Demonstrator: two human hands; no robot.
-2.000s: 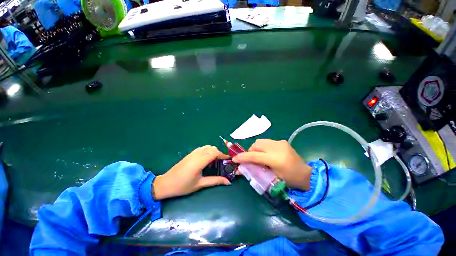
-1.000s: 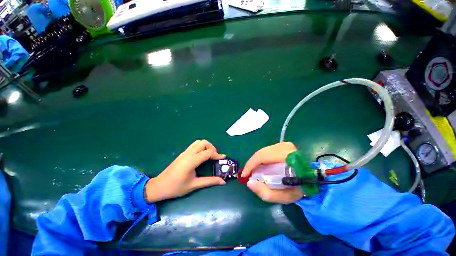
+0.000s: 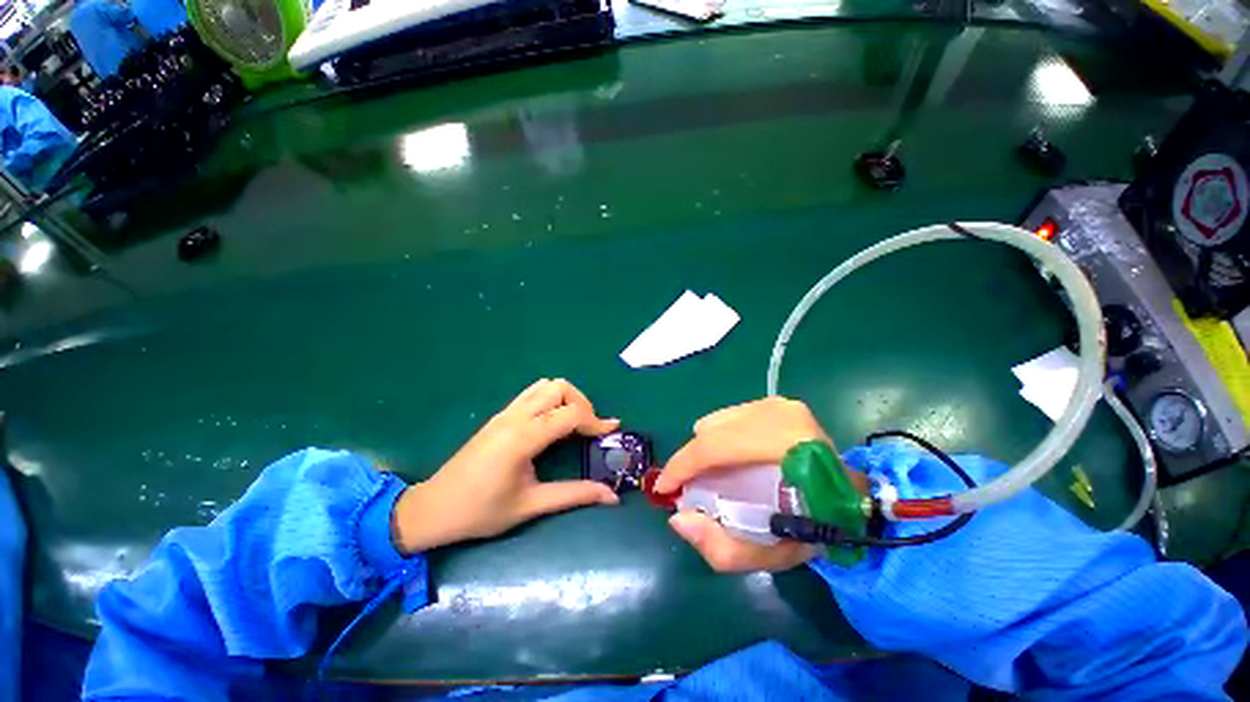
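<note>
A small black unit (image 3: 616, 462) lies flat on the green bench with pale parts on its open face. My left hand (image 3: 500, 469) grips it from the left, thumb and forefinger at its near and far edges. My right hand (image 3: 747, 460) holds the glue syringe (image 3: 740, 499), a clear pinkish barrel with a red front end and a green cap at the rear. The red end points left at the unit's right edge. The needle is too small to make out. A pale air hose (image 3: 1083, 295) loops from the cap.
White paper pieces (image 3: 683, 331) lie beyond my hands. The grey controller (image 3: 1145, 329) with a gauge stands right, a black box (image 3: 1206, 206) on it. Black units (image 3: 881, 167) sit along the bench. A green fan (image 3: 247, 28) and a white item are at the back.
Since two seconds ago the syringe has turned from pointing away above the unit to pointing left at it. My left hand keeps the unit. Since one second ago the hands have barely moved.
</note>
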